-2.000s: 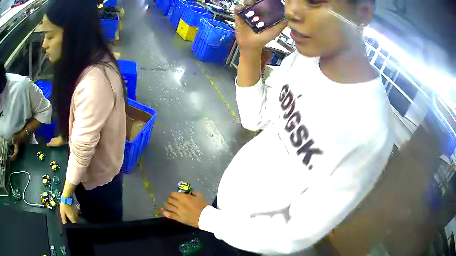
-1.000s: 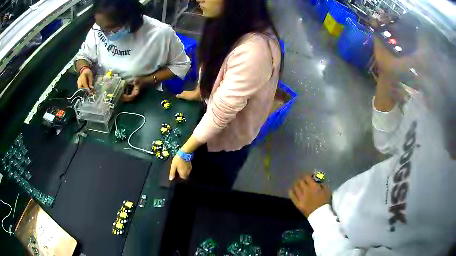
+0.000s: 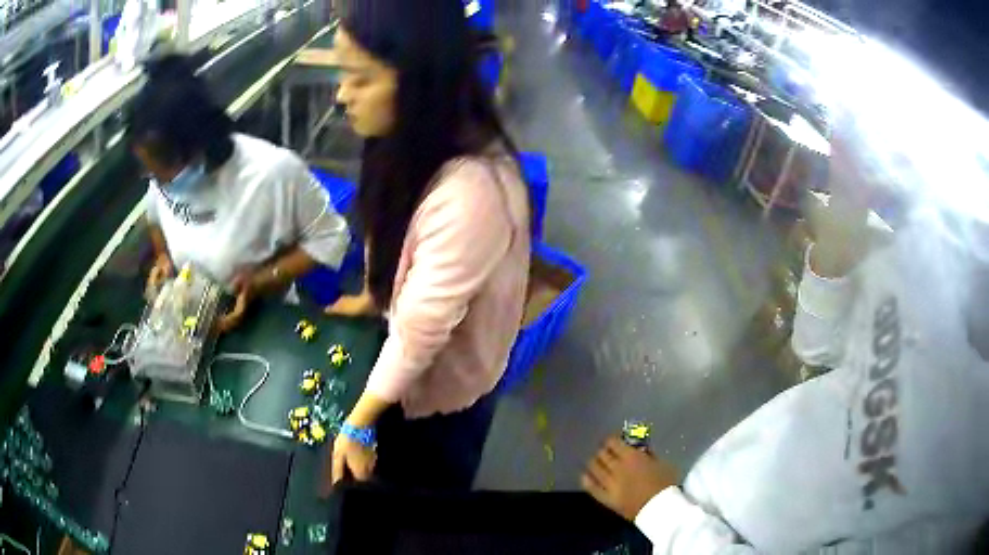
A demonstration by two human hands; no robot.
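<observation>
Neither of my hands is in the picture. Nearest in front of me is the black parts tray at the bottom edge, its inside mostly cut off. To its left lies the black bench mat, with a yellow-black circuit board at the picture's bottom edge. Small green circuit boards lie between mat and tray. Several yellow-black boards lie loose on the green bench top. More green boards lie in rows at the far left.
A seated masked person works at a clear plastic test fixture. A white cable loops beside it. A person in pink stands at the bench. A person in white at right rests a hand near a yellow-topped board. Blue crates stand behind.
The view swung left, then slightly back and up, so the tray's green boards and the tan tray's inside have left the picture. The seated person leans closer over the fixture.
</observation>
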